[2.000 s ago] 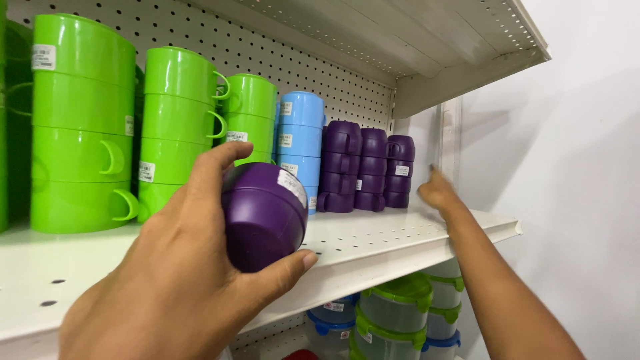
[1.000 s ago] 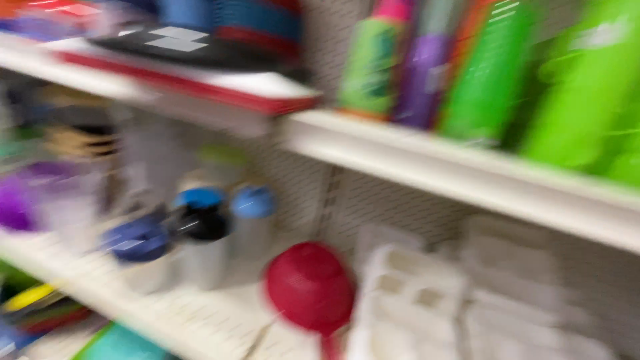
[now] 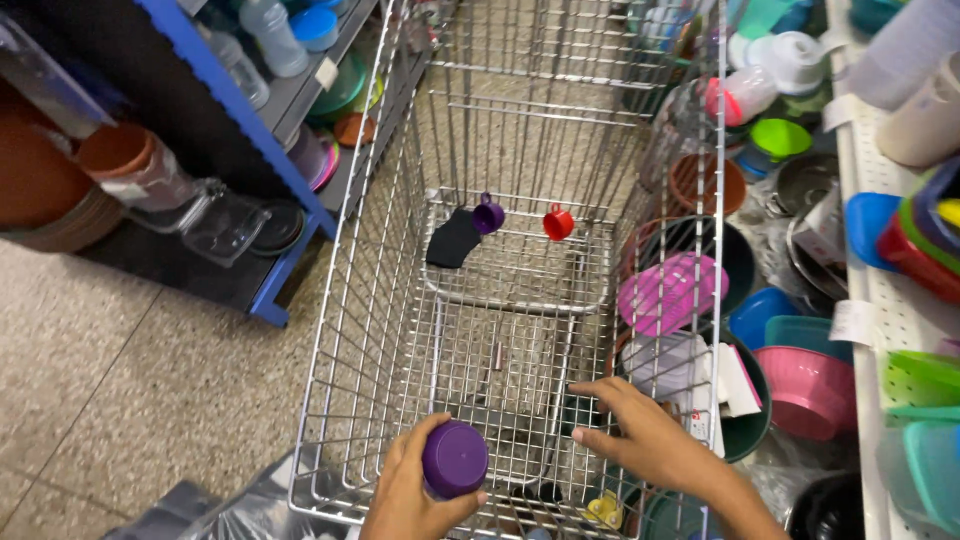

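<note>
My left hand (image 3: 421, 480) grips a purple plastic cup (image 3: 455, 458), its base facing up, over the near end of a metal wire shopping cart (image 3: 517, 311). To its right, my right hand (image 3: 641, 431) hovers over the cart with fingers apart and nothing in them. Farther along in the cart lie a small purple cup (image 3: 488, 215), a small red cup (image 3: 558, 223) and a black cloth-like item (image 3: 453, 238) beside the purple one.
Along the right, a white perforated shelf (image 3: 870, 300) holds plastic containers. Between it and the cart stand a pink bowl (image 3: 804, 390), a pink basket (image 3: 673, 292) and buckets. A blue-edged rack (image 3: 225, 135) with clay-coloured pots (image 3: 131, 161) stands at left.
The view has swung from the shelf of stacked green, blue and purple cups to the cart. The purple cup stays in my left hand, now base up over the cart.
</note>
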